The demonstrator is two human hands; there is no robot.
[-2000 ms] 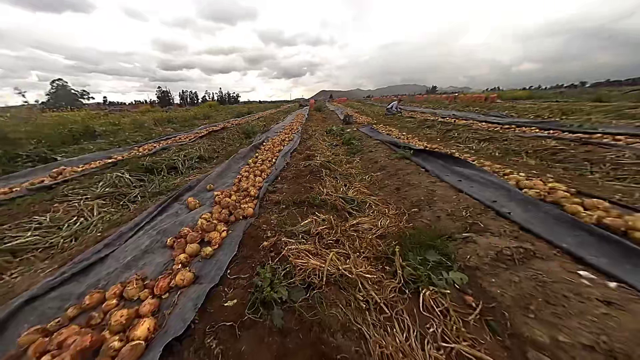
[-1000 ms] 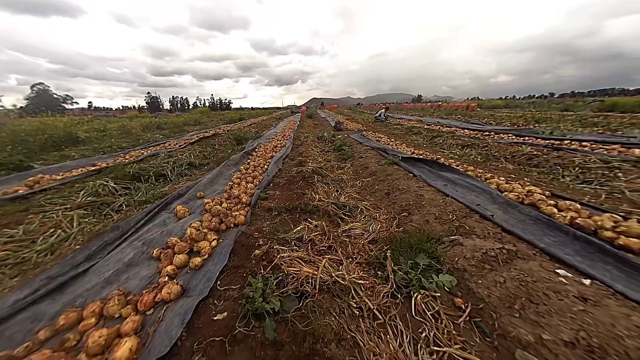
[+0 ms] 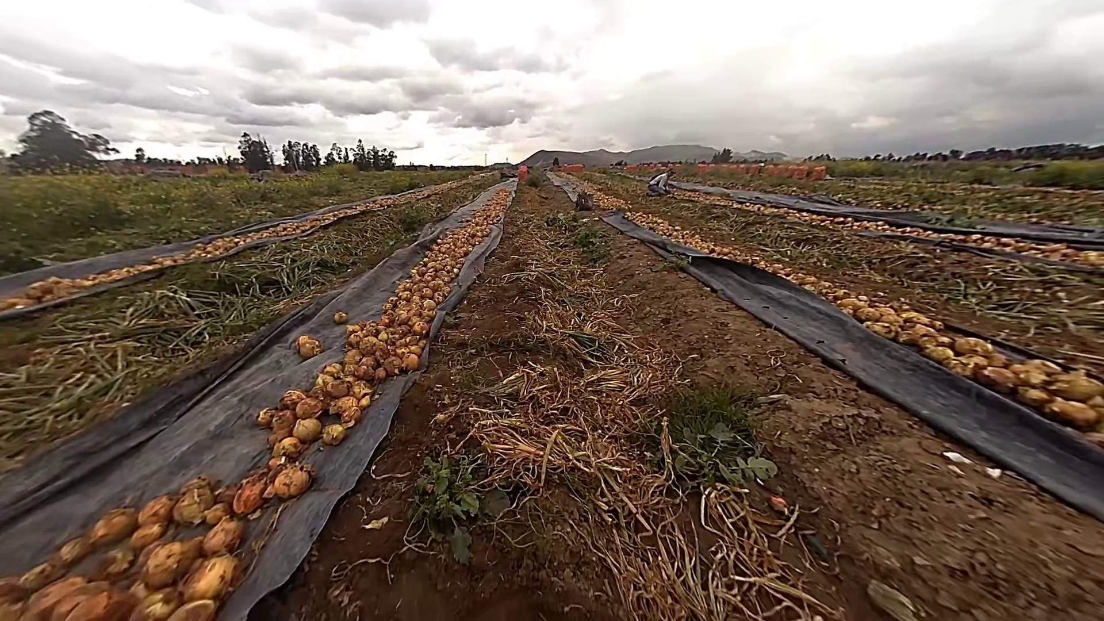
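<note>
Neither of my hands shows in the head view. Harvested onions [image 3: 392, 345] lie in a long row on a black ground sheet [image 3: 207, 431] to the left, with a nearer heap of onions [image 3: 172, 552] at the bottom left. On the right, another row of onions [image 3: 975, 354] runs beside a second black sheet [image 3: 845, 354]. Dry onion tops [image 3: 569, 440] cover the soil between these two sheets.
A person [image 3: 661, 182] crouches far off among the rows. Orange sacks [image 3: 793, 172] stand in the distance. Green weeds [image 3: 711, 440] grow in the brown soil [image 3: 828, 492]. More onions [image 3: 198, 250] line a sheet at the far left.
</note>
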